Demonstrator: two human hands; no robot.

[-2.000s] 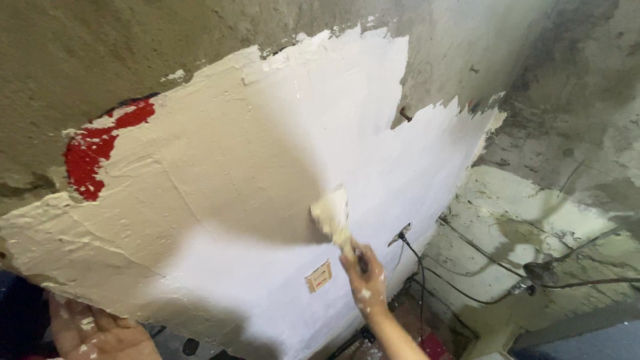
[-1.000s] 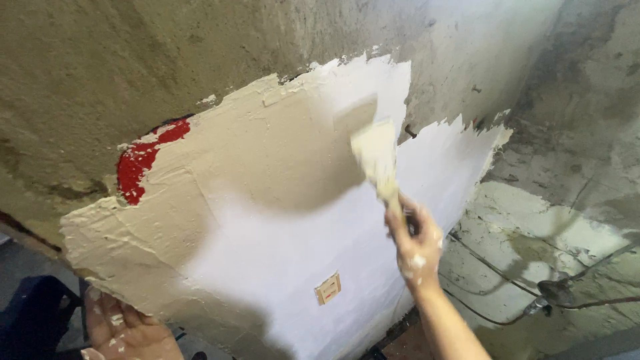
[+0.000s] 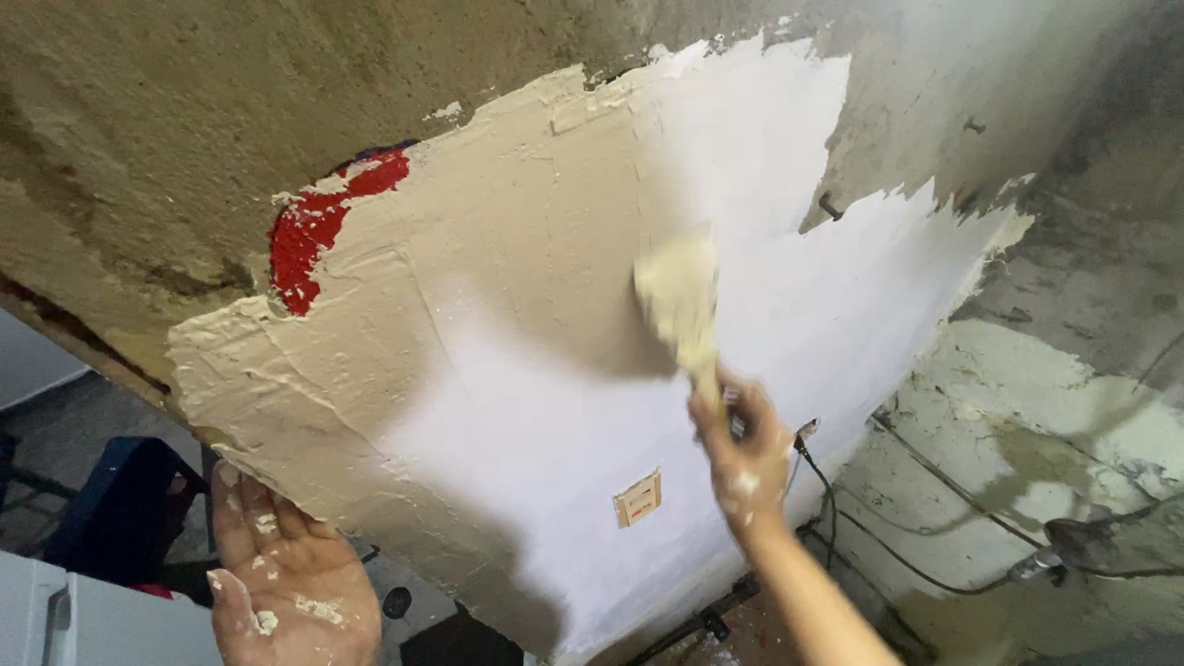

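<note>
My right hand (image 3: 745,453) grips the handle of a putty knife (image 3: 680,296), whose broad blade is coated with cream putty and lies at the wall, blade up. Around it spreads a layer of fresh putty (image 3: 518,194) over the rough grey wall, shaded beige at left and brightly lit white at right. A red patch (image 3: 310,231) shows at the layer's upper left edge. My left hand (image 3: 296,573), palm up and spotted with putty, is by the wall's lower left edge, its fingertips partly hidden behind that edge. It holds no tool.
A small covered wall box (image 3: 638,499) sits low in the putty. A plug with a black cable (image 3: 819,472) hangs right of my right hand, and more cables run along the adjoining wall (image 3: 1017,370). A nail (image 3: 831,207) sticks out above. White furniture (image 3: 120,610) stands lower left.
The putty knife in my right hand moved up the wall between the two earlier frames and is now somewhat lower again. My left hand stays at the wall's edge. The view has shifted slightly.
</note>
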